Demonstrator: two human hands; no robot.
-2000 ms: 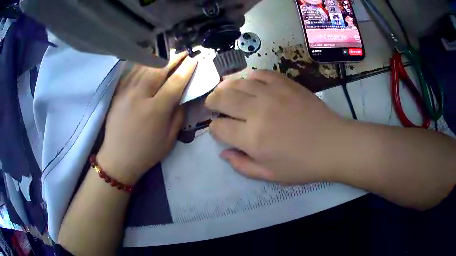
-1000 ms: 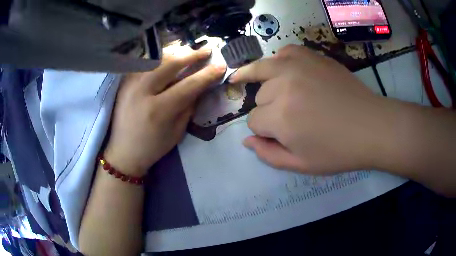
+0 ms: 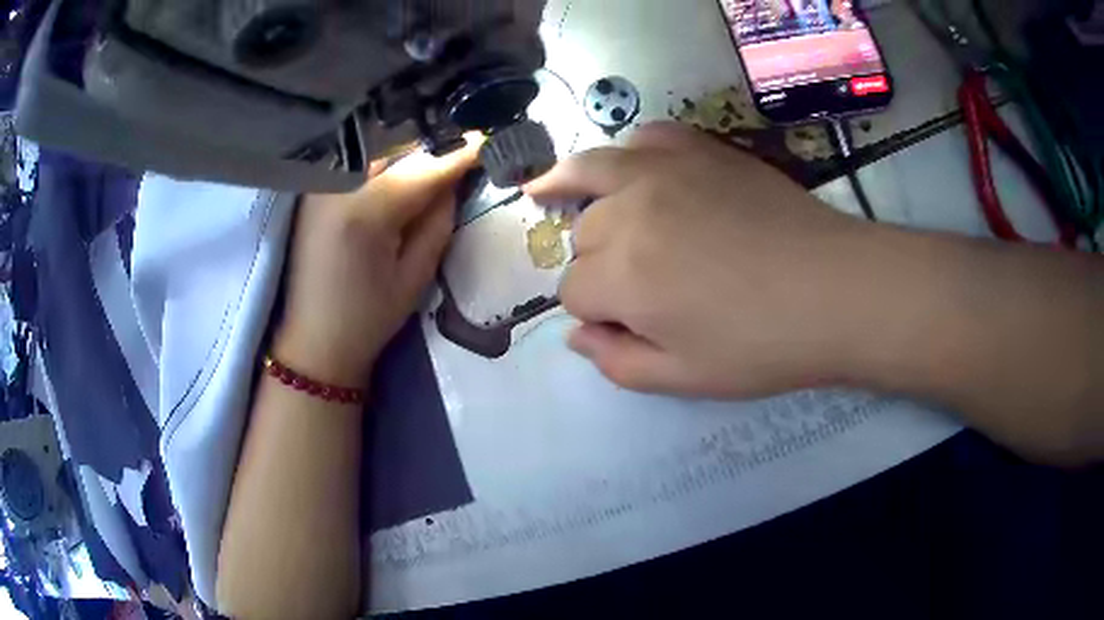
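The sewing machine head [image 3: 242,85] hangs over the lit needle area at upper left. My left hand [image 3: 363,254] lies beside it, fingertips near the presser foot and mostly hidden under the head; whether they pinch fabric cannot be seen. The garment panel [image 3: 212,279], pale reverse up with a dark seam line, lies left of my left wrist. A dark purple-grey part [image 3: 418,448] shows right of that wrist. My right hand [image 3: 690,267] is over the bed plate [image 3: 490,273], index fingertip at the ridged round knob [image 3: 518,153], other fingers curled; nothing is seen in it.
A lit smartphone [image 3: 809,61] with a cable [image 3: 857,182] is at the upper right. Scissors with a red handle [image 3: 990,158] and a green one lie right of it. Heaped dark fabric [image 3: 85,267] is at far left. Ruler markings run along the white table's [image 3: 581,424] front edge.
The pale piece under my left fingers has gone from sight at the needle area. My left fingers have drawn together and back. My right index finger has extended to the knob. The view has shifted.
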